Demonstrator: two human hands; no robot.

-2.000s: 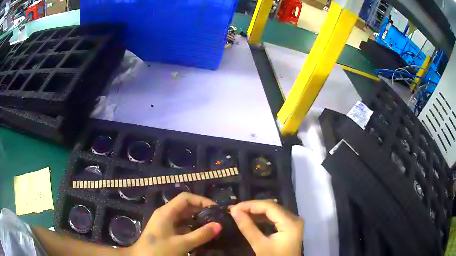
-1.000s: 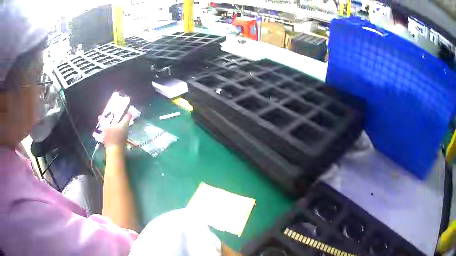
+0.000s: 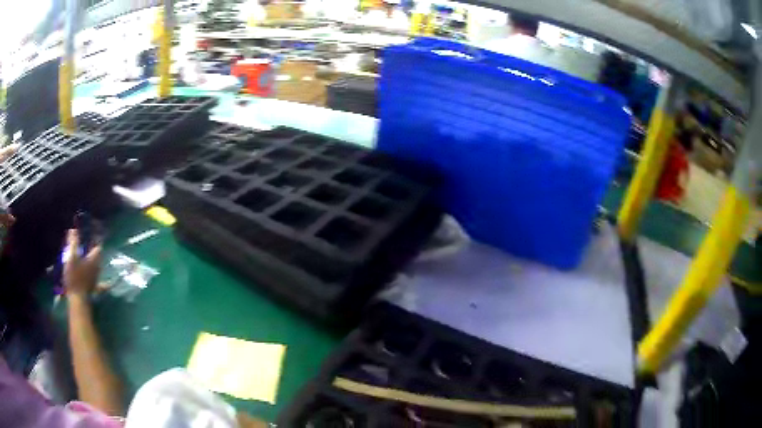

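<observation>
The black foam working tray (image 3: 493, 368) is cut off by the bottom edge. Dark round units (image 3: 451, 359) sit in its pockets. A long tan-gold strip of small pads (image 3: 455, 403) lies across it. Neither of my hands is in the picture. A white sleeve (image 3: 180, 403) shows at the bottom, with a sliver of forearm beside it; the hand is hidden below the frame. Whether my hands hold anything cannot be seen.
Stacked black foam trays (image 3: 292, 201) stand on the green mat. A blue crate (image 3: 501, 150) stands upright behind. A yellow note (image 3: 237, 366) and a clear bag (image 3: 129, 276) lie on the mat. A neighbour's hand (image 3: 81, 266) holds a dark phone at left. Yellow posts (image 3: 698, 276) rise at right.
The view swung left from the working tray, taking both my hands out of picture, then partly back right. The neighbour's phone, bright a second ago, now looks dark.
</observation>
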